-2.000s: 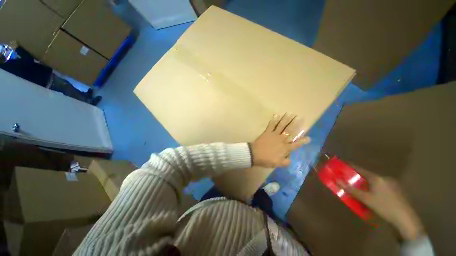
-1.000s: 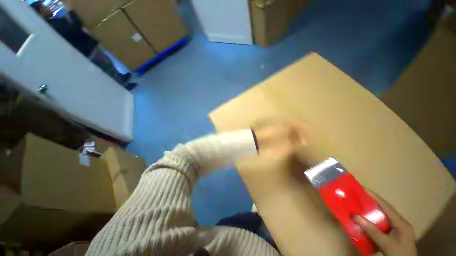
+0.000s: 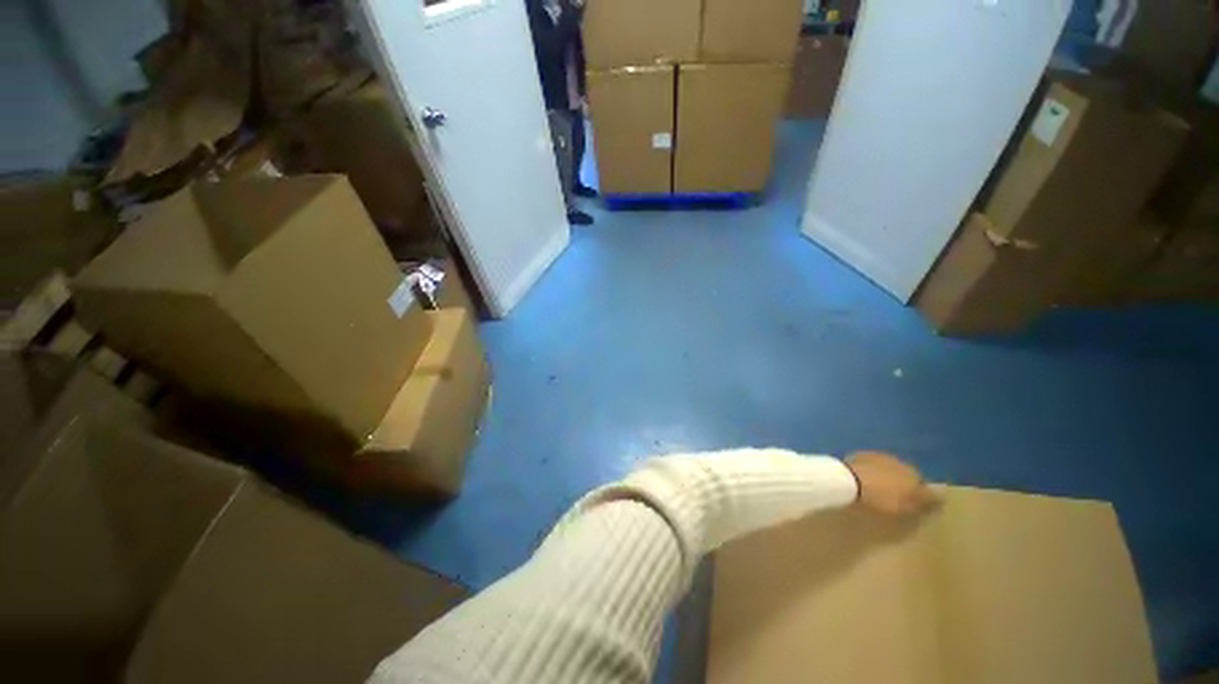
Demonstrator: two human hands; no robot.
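A large brown cardboard box (image 3: 1056, 588) stands at the lower right, cut off by the bottom edge. A faint lengthwise strip or seam runs down its top. My left hand (image 3: 893, 484) lies at the box's far edge, by the end of that seam. Its fingers are small and blurred, so I cannot tell whether they grip the board. My right hand and the red tape dispenser are out of the picture.
Open brown cartons (image 3: 321, 307) stand at the left. Two white doors (image 3: 488, 147) stand ajar. Beyond them are stacked cartons (image 3: 635, 127) on a blue pallet and a person's legs (image 3: 572, 154). More cartons (image 3: 996, 274) stand at the right on the blue floor (image 3: 668, 334).
The view has swung up towards the doors. The box now sits lower in the picture. My left hand has moved to its far edge. My right hand and the tape dispenser have left the view.
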